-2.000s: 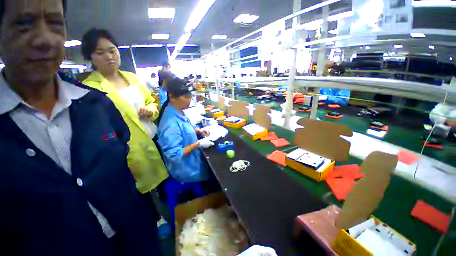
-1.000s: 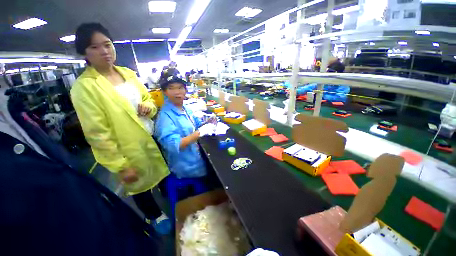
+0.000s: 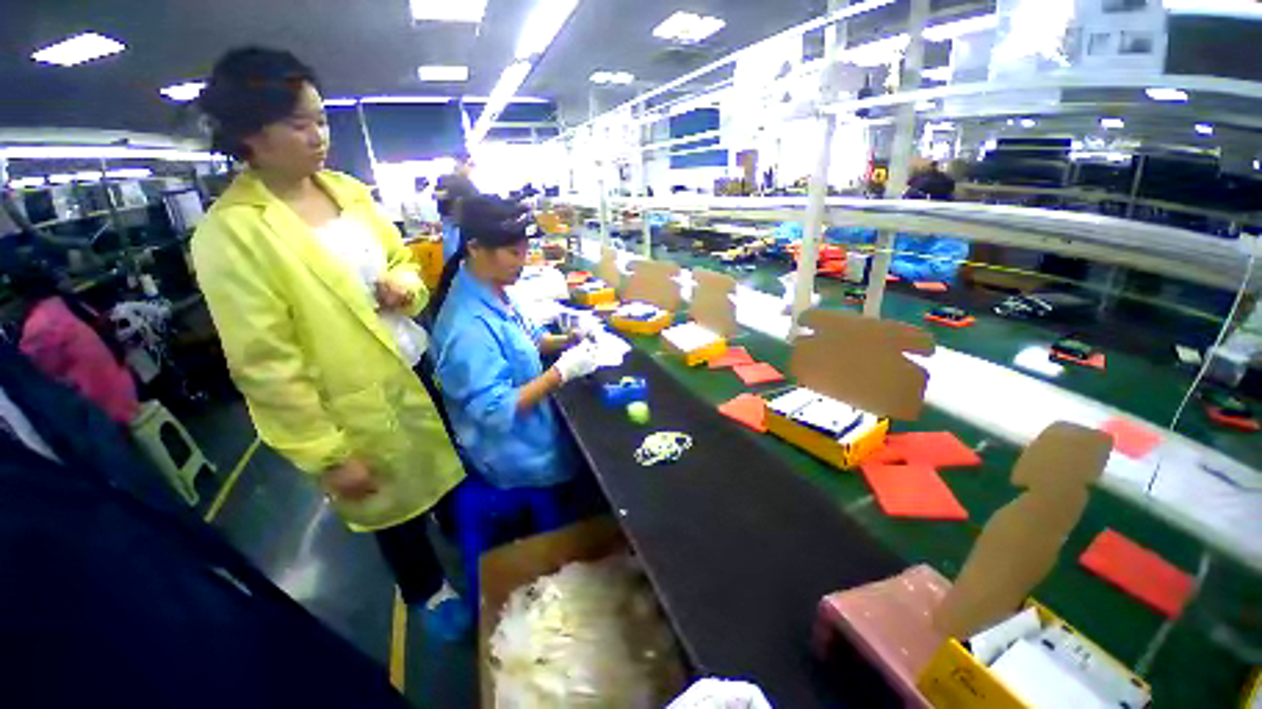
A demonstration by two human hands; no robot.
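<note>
A white-gloved hand, by its place my left hand [image 3: 720, 695], is cut off by the bottom edge; its fingers cannot be made out. My right hand is not in view. Right of it, a pink platform [image 3: 886, 618] stands at the bench edge. An open yellow gift box [image 3: 955, 679] is at the platform's right side, cut off by the bottom edge. White contents show in it, and its tall brown lid flap [image 3: 1024, 533] stands up.
More open yellow boxes [image 3: 861, 443] and red-orange pads [image 3: 913, 492] lie on the green belt. Rubber bands [image 3: 663, 447] and a blue object [image 3: 623, 389] lie on the black bench [image 3: 747, 554]. Left are a scrap carton [image 3: 505, 568], a seated worker [image 3: 491, 367] and a yellow-coated person [image 3: 312, 305].
The dark-jacketed person has shifted left and is mostly out of view. The seated worker looked this way and now faces the work again. The yellow-coated person's head has turned toward the line.
</note>
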